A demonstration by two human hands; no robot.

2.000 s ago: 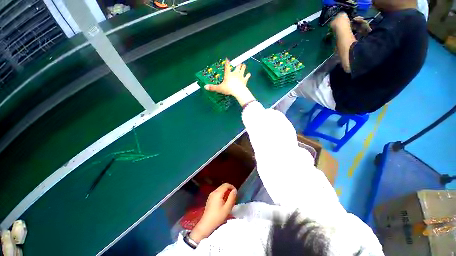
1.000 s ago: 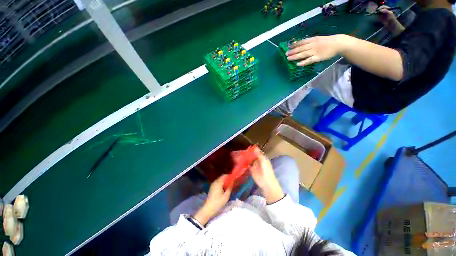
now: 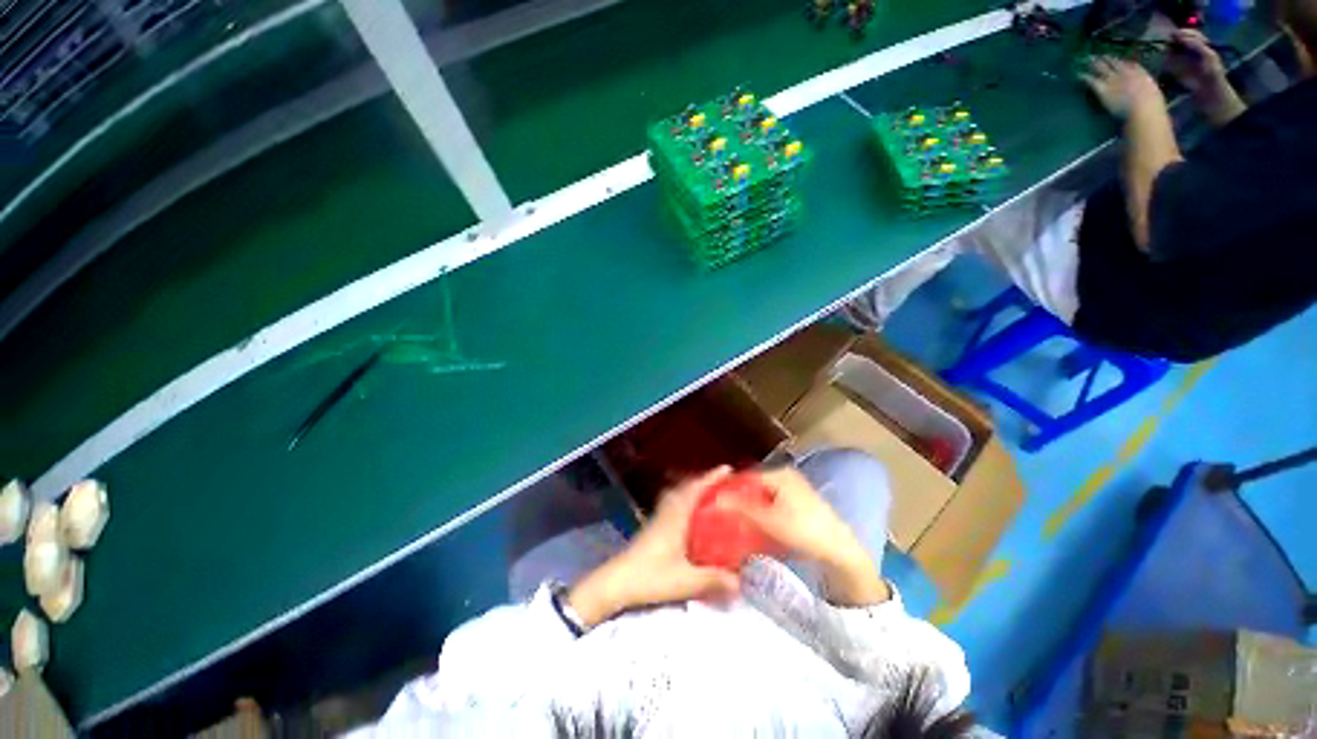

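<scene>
A translucent red bubble bag [image 3: 731, 523], bunched small, is held between my two hands above my lap, below the bench edge. My left hand [image 3: 653, 556] grips its left side. My right hand [image 3: 812, 531] grips its right side. Both hands are slightly blurred, and whether anything is inside the bag cannot be told. A tall stack of green circuit board panels [image 3: 729, 181] stands on the bench ahead, with yellow and dark components on top. A lower stack of similar panels [image 3: 939, 156] stands to its right.
Green strands [image 3: 433, 352] and a thin black pen-like tool [image 3: 334, 399] lie on the bench. White housings [image 3: 48, 556] are at far left. An open cardboard box [image 3: 693, 433] and a box with a white tray [image 3: 903, 412] are below the bench. A person [image 3: 1228, 217] sits at right.
My right hand has come from the panel stack to my lap and joined my left hand on the red bag, which is now bunched smaller. The neighbour's hand has left the lower stack.
</scene>
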